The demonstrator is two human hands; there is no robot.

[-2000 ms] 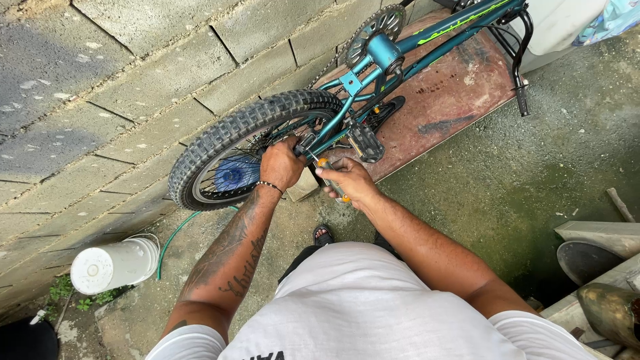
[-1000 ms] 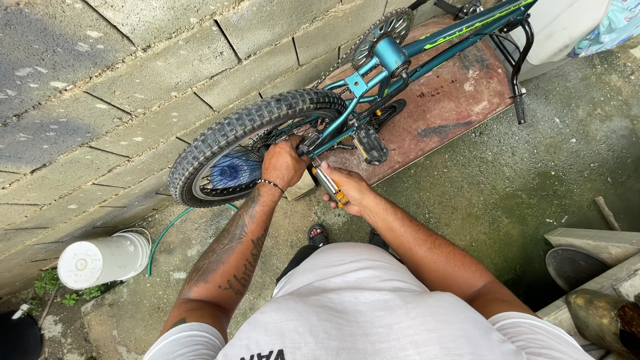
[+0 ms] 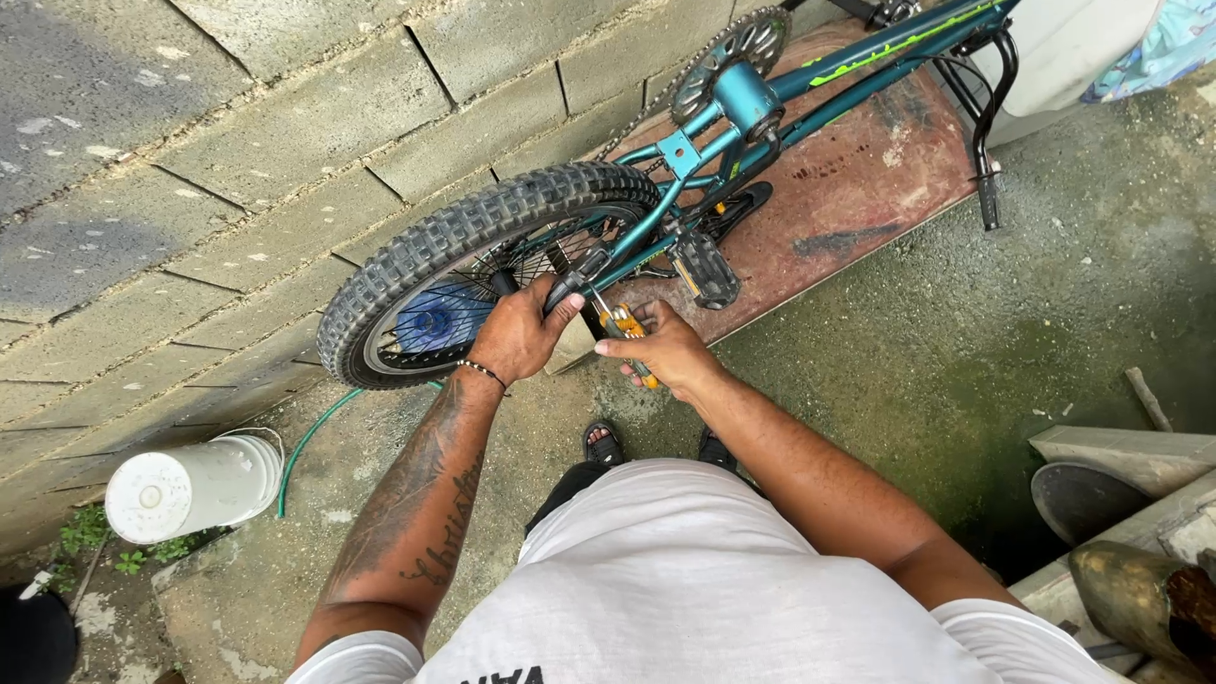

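Note:
A teal bicycle frame [image 3: 746, 100] lies upside down with its knobby tire [image 3: 475, 228] toward the block wall. My left hand [image 3: 522, 328] grips a black part [image 3: 575, 277] near the frame's end, beside the spokes. In my right hand [image 3: 665, 351] is a yellow and grey folding multi-tool [image 3: 624, 328], its thin metal bit reaching up to that black part; the bit's tip is too small to make out. A black pedal [image 3: 703, 268] with an orange reflector is just above my right hand. The chainring [image 3: 731, 62] is farther up.
Beneath the bicycle is a worn reddish board [image 3: 855, 180]. The concrete block wall [image 3: 285, 123] runs along the left. A white lidded bucket [image 3: 190, 489] and a green hose [image 3: 309, 442] are at the lower left. Concrete pieces [image 3: 1121, 456] and a log-like object [image 3: 1130, 589] are at the lower right.
My right hand has changed its hold on the multi-tool, which is turned differently from one second ago. My left hand remains at the wheel's end of the frame.

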